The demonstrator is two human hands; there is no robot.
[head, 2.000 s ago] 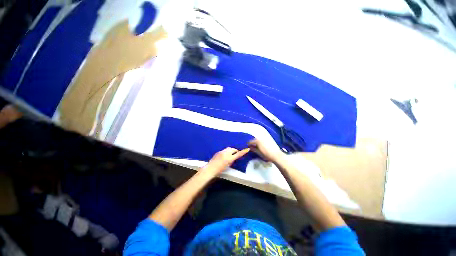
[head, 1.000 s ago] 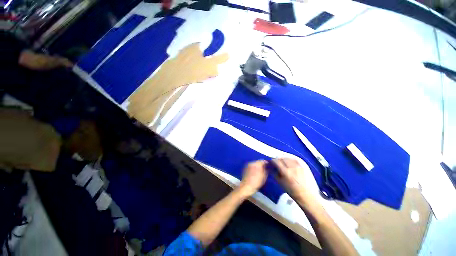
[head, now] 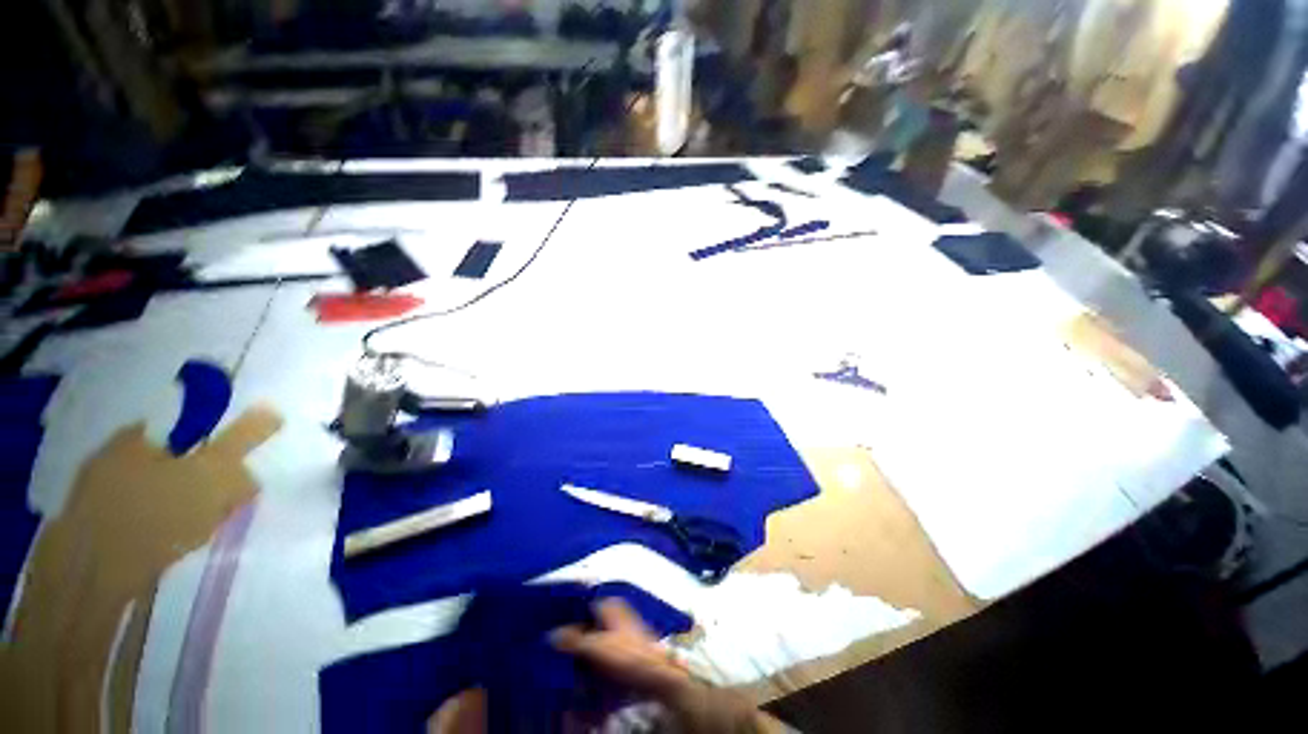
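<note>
The large blue lay (head: pixel 574 452) with thin chalk lines is flat on the white table. The smaller blue piece (head: pixel 387 688) is at the near edge, its middle raised and folded. My right hand (head: pixel 631 653) grips its raised part. My left hand (head: pixel 459 713) is at its near side, mostly cut off by the bottom edge; its fingers are unclear. Open shears (head: pixel 653 513), a long weight (head: pixel 418 525) and a short weight (head: pixel 700 458) lie on the lay. The electric cutter (head: pixel 380 416) stands upright at its far left corner.
Tan sheets lie at the left (head: pixel 122 523) and under the lay's right side (head: pixel 861 538). A curved blue piece (head: pixel 201 406), red piece (head: pixel 366 307) and black strips (head: pixel 624 181) lie beyond. A clamp (head: pixel 851 376) is right of the lay. The cord (head: pixel 495 294) runs from the cutter across the table.
The view has tilted up and turned right, showing the table's far side. The smaller blue piece is now raised and folded between my hands; before, it lay mostly flat. The shears, weights and cutter stay on the lay.
</note>
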